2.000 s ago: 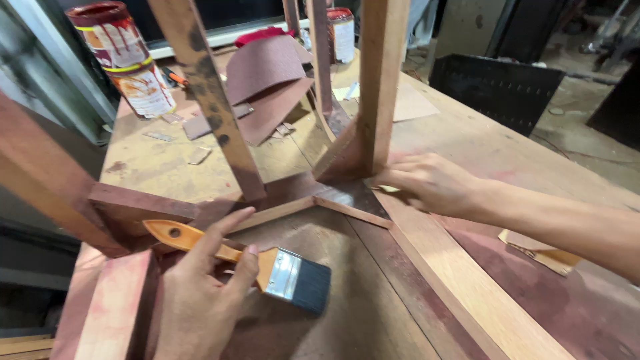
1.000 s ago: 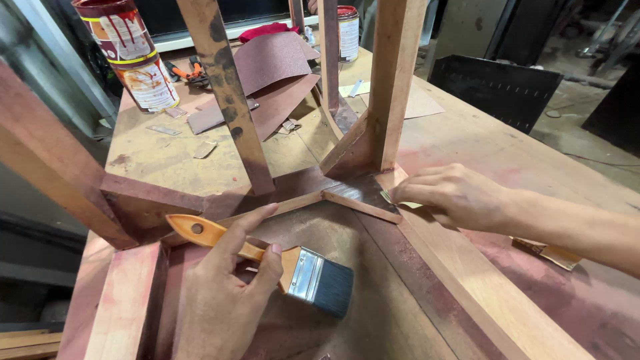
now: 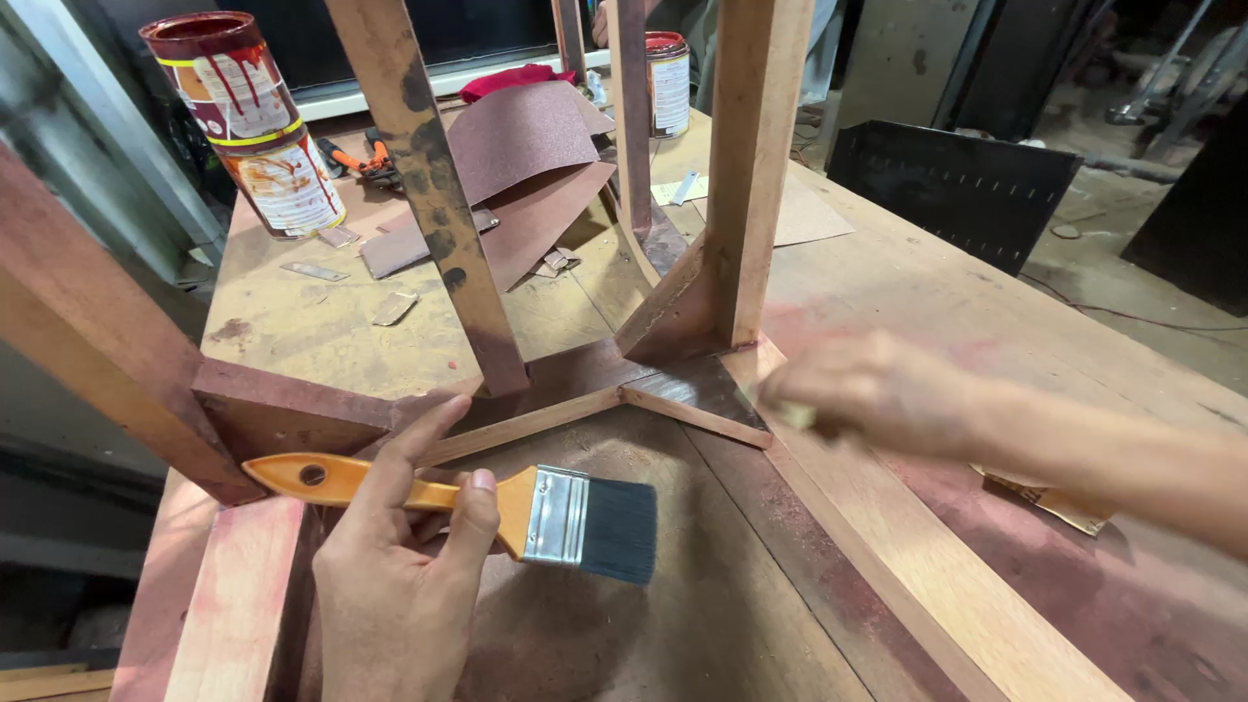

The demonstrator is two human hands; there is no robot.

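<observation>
My left hand (image 3: 409,556) holds a paintbrush (image 3: 322,478) by its orange wooden handle; the dark bristles point right, over the worktable. Its index finger reaches to the wooden furniture frame (image 3: 531,429). Blurred by motion, my right hand (image 3: 858,385) is at the joint between the frame's upright post and its long pale rail (image 3: 916,526). A small pale piece (image 3: 795,413), whose kind I cannot tell, is pinched in its fingers against the wood. Slanted and upright wooden members rise from the frame on the left and in the middle.
Two stacked paint-streaked cans (image 3: 249,127) stand at the back left, near orange-handled pliers (image 3: 366,161). Sandpaper sheets (image 3: 526,136) and a red cloth (image 3: 517,80) lie behind the frame. Another can (image 3: 668,88) stands farther back, near part of a person. Folded sandpaper (image 3: 1048,502) lies at right.
The right hand stays near the post joint and is more blurred now. The left hand keeps hold of the brush throughout.
</observation>
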